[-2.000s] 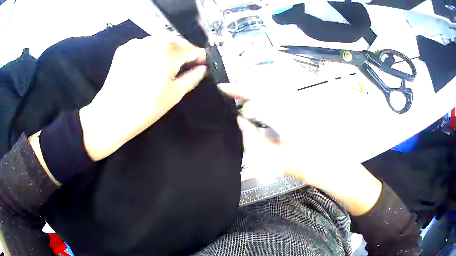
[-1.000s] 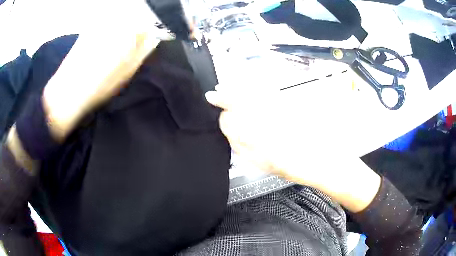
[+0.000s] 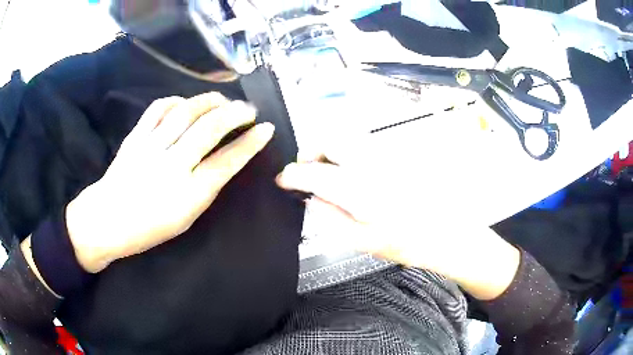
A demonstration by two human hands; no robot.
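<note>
Black fabric (image 3: 208, 277) spreads from the machine down over the wearer's lap. A narrow, smooth black band (image 3: 267, 104) runs along its right edge to the presser foot (image 3: 258, 61). My left hand (image 3: 170, 173) lies palm down on the fabric, below and left of the foot, thumb a little apart from the fingers. My right hand (image 3: 340, 197) is at the fabric's right edge, thumb on top, pinching the edge; its other fingers are partly hidden and washed out by glare. The sewing machine head (image 3: 170, 31) is dark and blurred at the top.
Black scissors (image 3: 479, 83) lie open on the white table (image 3: 423, 166), right of the machine. Black cut pieces (image 3: 444, 28) lie behind them. A small yellow thing (image 3: 484, 123) is near the scissors. A ruler tape (image 3: 340, 270) runs along the front edge, above grey checked clothing (image 3: 375, 312).
My left hand has come from beside the machine head down onto the fabric and lies flatter. My right hand has shifted slightly down the edge. The fabric under my left hand looks smoother.
</note>
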